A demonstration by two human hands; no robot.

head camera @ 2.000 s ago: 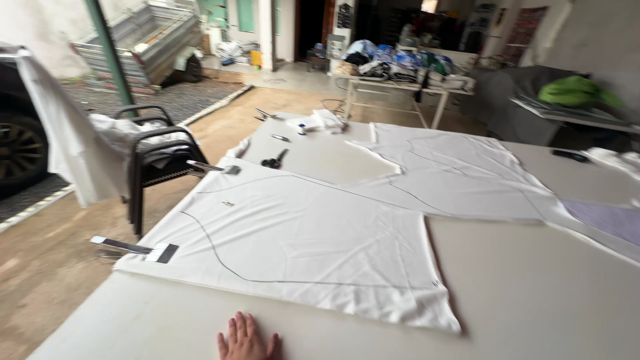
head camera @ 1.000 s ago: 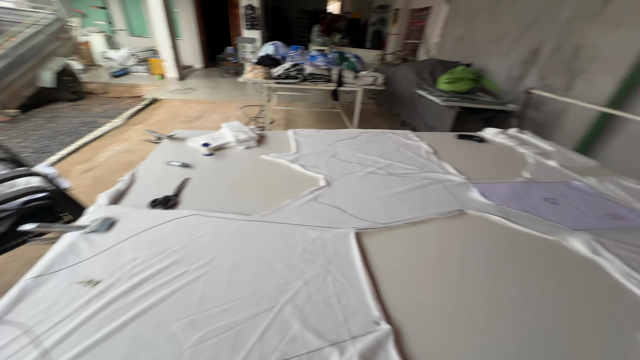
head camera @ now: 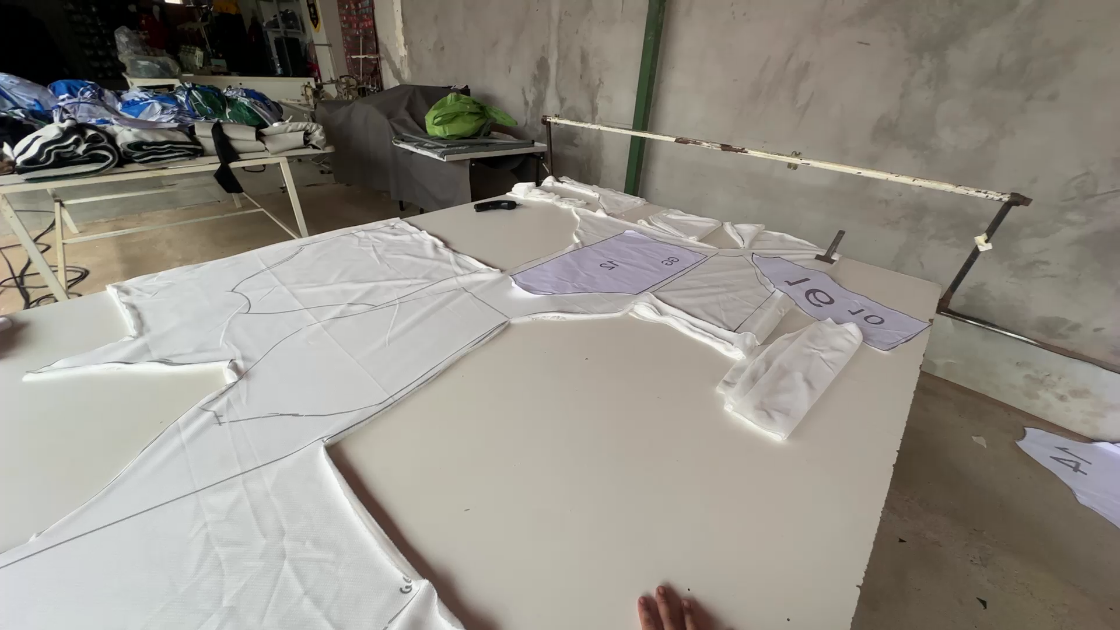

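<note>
A hand, which looks like my right hand (head camera: 667, 610), shows only its fingers at the bottom edge. They are slightly apart on the pale tabletop (head camera: 560, 490), with nothing seen in them. White fabric (head camera: 350, 341) with drawn dark outlines spreads across the left and middle of the table. Two lilac pattern pieces (head camera: 612, 265), (head camera: 840, 302) bearing large marks lie on or beside the fabric towards the far right. A folded white cloth (head camera: 792, 381) is in front of them. My left hand is out of view.
A black object (head camera: 495, 206) and an upright metal piece (head camera: 831, 248) are near the table's far edge. Behind are a table of folded textiles (head camera: 157, 171), a grey-covered item with a green bundle (head camera: 459, 115), and a rusty white rail (head camera: 787, 159). Another pattern piece (head camera: 1076, 468) is at right.
The view has swung far to the right. A hand was at the bottom left two seconds ago, none showed one second ago, and fingers now show at the bottom, right of centre.
</note>
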